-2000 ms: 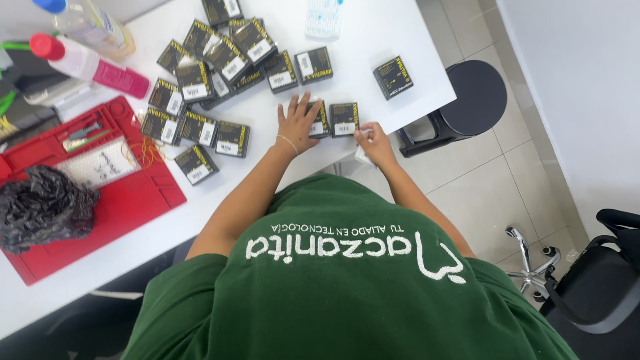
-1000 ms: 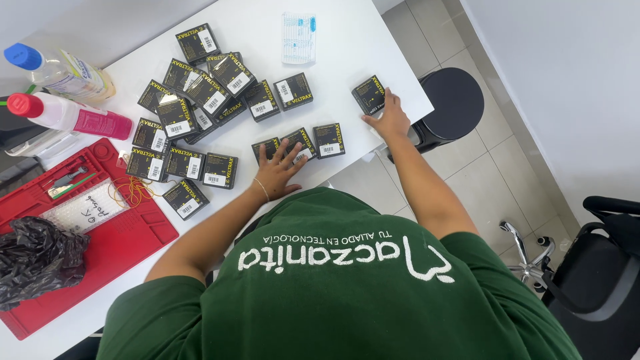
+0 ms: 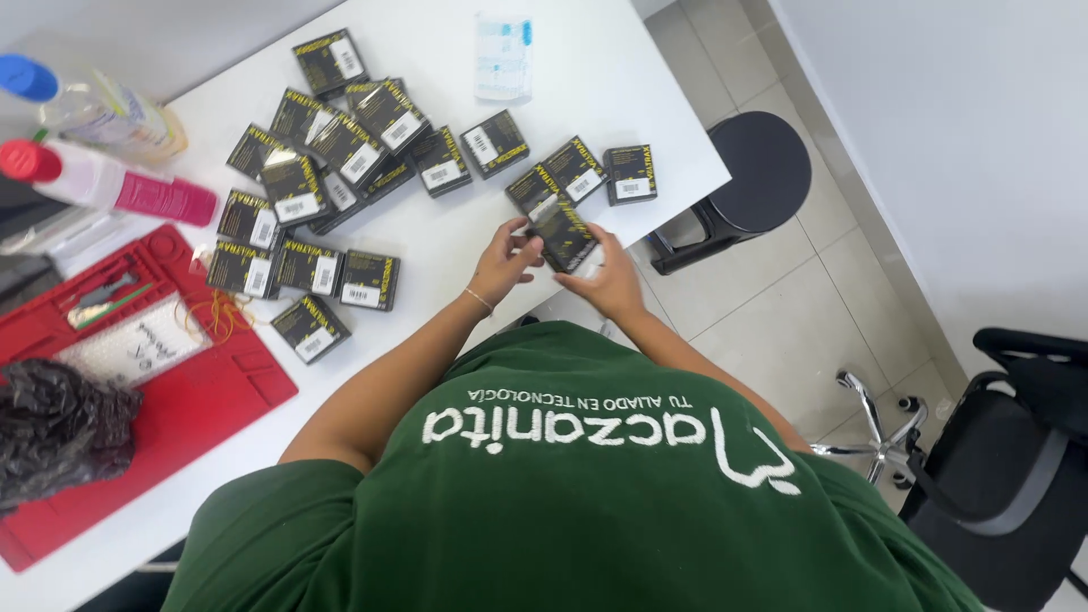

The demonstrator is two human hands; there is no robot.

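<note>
My right hand [image 3: 610, 276] grips a small black box with yellow lettering [image 3: 563, 238] close to the table's front edge, with something white between palm and box. Against the box's left side is my left hand [image 3: 506, 268], fingers curled; whether it also grips the box is unclear. Just beyond lie two similar boxes touching each other, one of them a black box with a white barcode label [image 3: 574, 170]. Another labelled box [image 3: 631, 174] lies to their right. A heap of such boxes [image 3: 348, 149] covers the table's left part, with several more boxes [image 3: 310, 268] in front of it.
A clear plastic sheet with blue print [image 3: 503, 58] lies at the back. On the left are a blue-capped bottle [image 3: 110, 106], a red-capped bottle [image 3: 110, 183], a red work mat [image 3: 212, 340] and a black plastic bag [image 3: 64, 433]. A black stool [image 3: 759, 172] stands beyond the table's right edge.
My right hand has come from the box at the table's right corner, now gone from there, to the front edge with a box in it. My left hand has lifted off the front boxes.
</note>
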